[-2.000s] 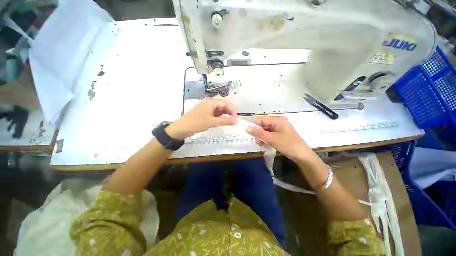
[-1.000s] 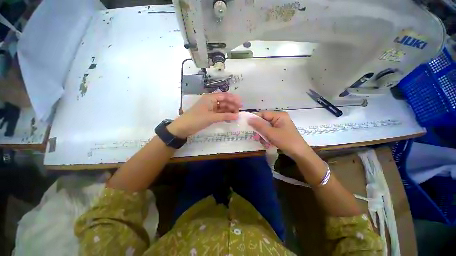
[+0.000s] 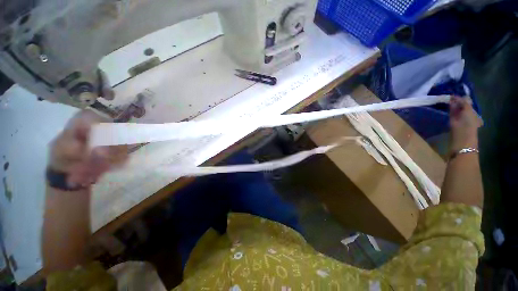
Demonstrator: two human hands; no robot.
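A narrow white fabric strip (image 3: 227, 127) is stretched between my two hands above the table and the carton. My left hand (image 3: 82, 150), blurred, holds its left end near the needle area (image 3: 128, 105). My right hand (image 3: 464, 119) grips it far out at the right, over the blue crate. A second length of strip (image 3: 255, 167) runs from near my left hand down to the carton. More white strips (image 3: 397, 150) lie on the cardboard carton (image 3: 335, 176). The sewing machine head (image 3: 170, 23) stands above the white table (image 3: 42, 142).
Thread snips (image 3: 255, 77) lie on the table right of the needle area. A blue plastic basket (image 3: 363, 20) is at the table's right end. A blue floor crate (image 3: 430, 126) holding white cloth (image 3: 426, 74) stands behind the carton. The wooden table edge (image 3: 227, 150) runs diagonally.
The view has turned to the right. My hands, earlier close together at the needle area, are now far apart. My right hand has moved far right, and the strip is pulled out long between them.
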